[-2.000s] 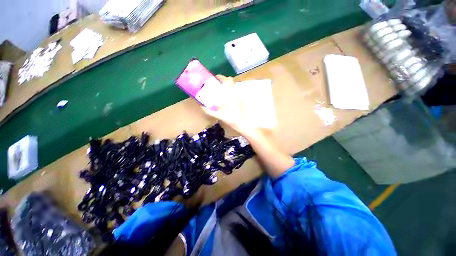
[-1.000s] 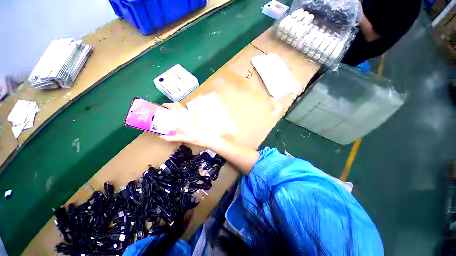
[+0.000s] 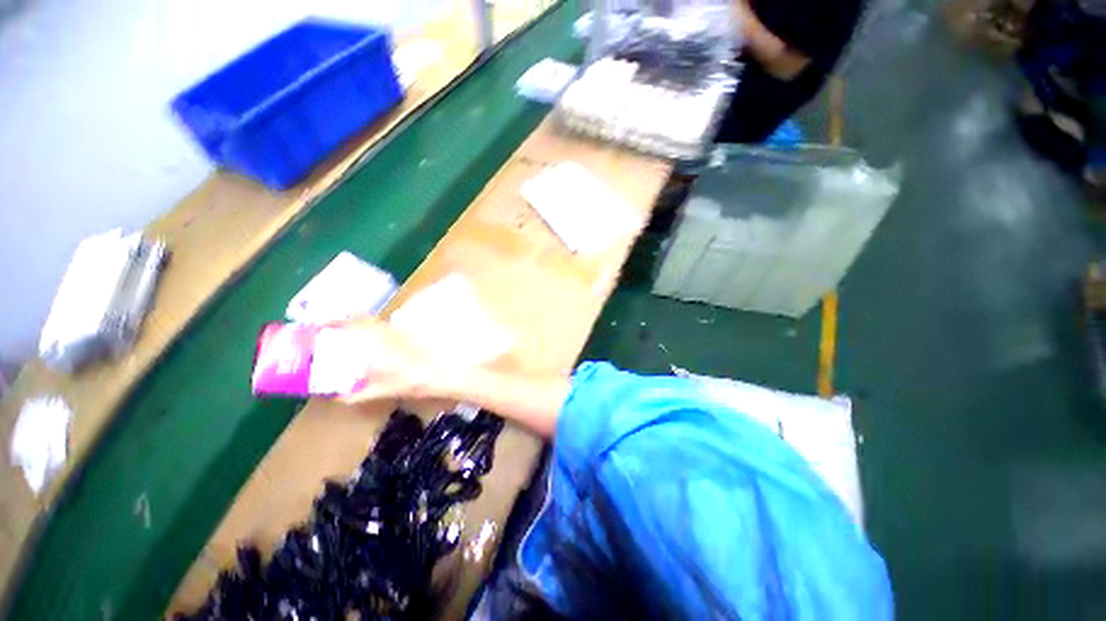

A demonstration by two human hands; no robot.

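Note:
My right hand reaches from the right in a blue sleeve and holds a smartphone with a lit pink screen, above the near edge of the green belt. My fingers cover part of the phone. A white inner tray sits on the belt just beyond my hand; the picture is blurred, so its slots cannot be told. A heap of black USB charging cables lies on the brown bench below my hand. My left hand is not in view.
White sheets lie on the bench and farther up it. Bagged white parts and a person's arm are at the top. A blue crate and folded cards stand beyond the belt. A plastic-covered box is right.
The view has swung to the right, bringing the whole blue crate into view. The white tray is now nearer my right hand, which still holds the phone. The left sleeve is out of view.

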